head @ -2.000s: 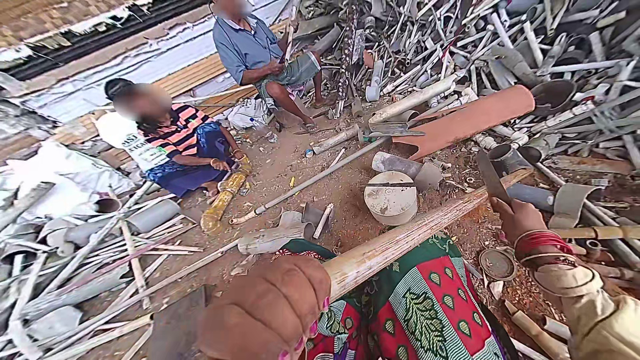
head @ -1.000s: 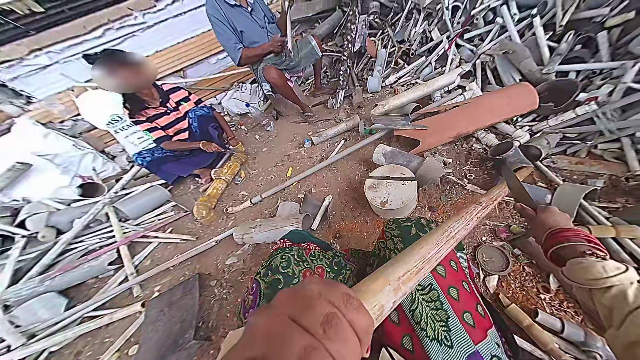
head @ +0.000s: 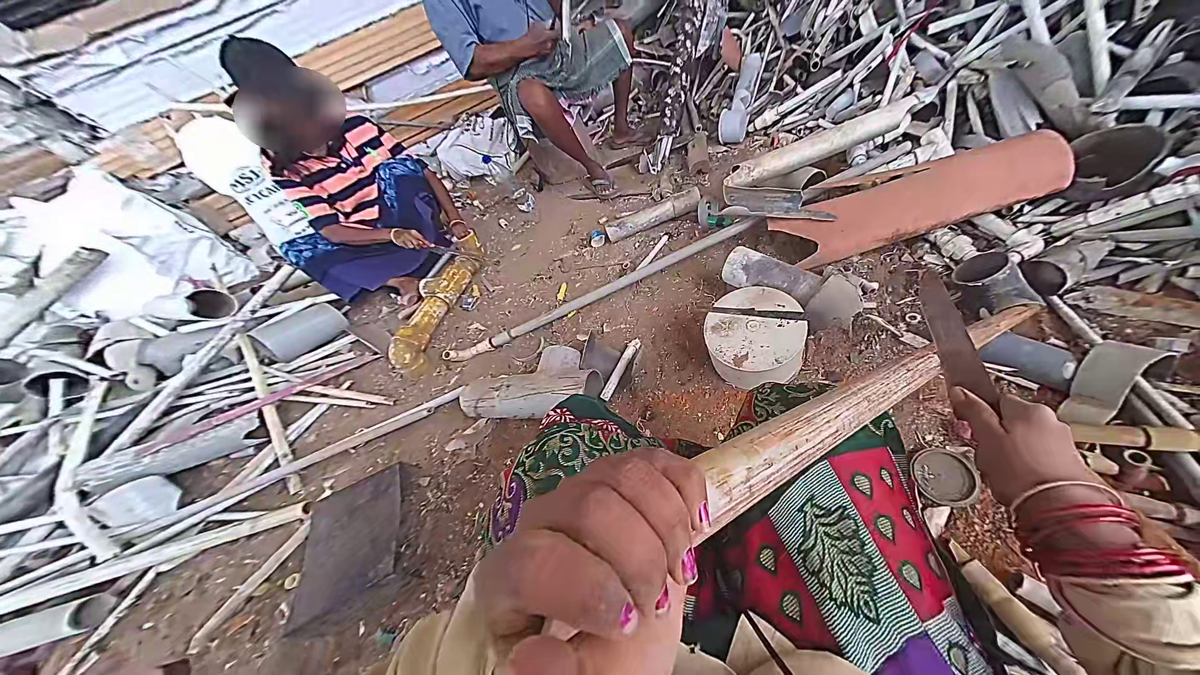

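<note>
My left hand point(head: 600, 553), close to the camera at bottom middle, is closed round the near end of a pale, streaked pipe or pole point(head: 834, 412). The pole slants up to the right across my patterned cloth-covered lap. My right hand point(head: 1017, 445), with bangles at the wrist, grips a flat-bladed knife point(head: 956, 342) whose blade lies across the pole near its far end. Past my knees stands a round whitish block point(head: 755, 337) with a dark flat strip on its top. The knife's handle is hidden in my fingers.
Pipe scraps point(head: 881, 56) heap at the back right, more pipes point(head: 202, 441) at left. A terracotta-coloured half pipe point(head: 937, 202) and a long grey pipe point(head: 609, 295) lie ahead. Two people sit beyond, one beside a yellow pipe fitting point(head: 431, 314).
My left hand and the near end of the pole have shifted right. The knife stays near the pole's far end. The seated person at left now bends over the yellow fitting with both hands near it.
</note>
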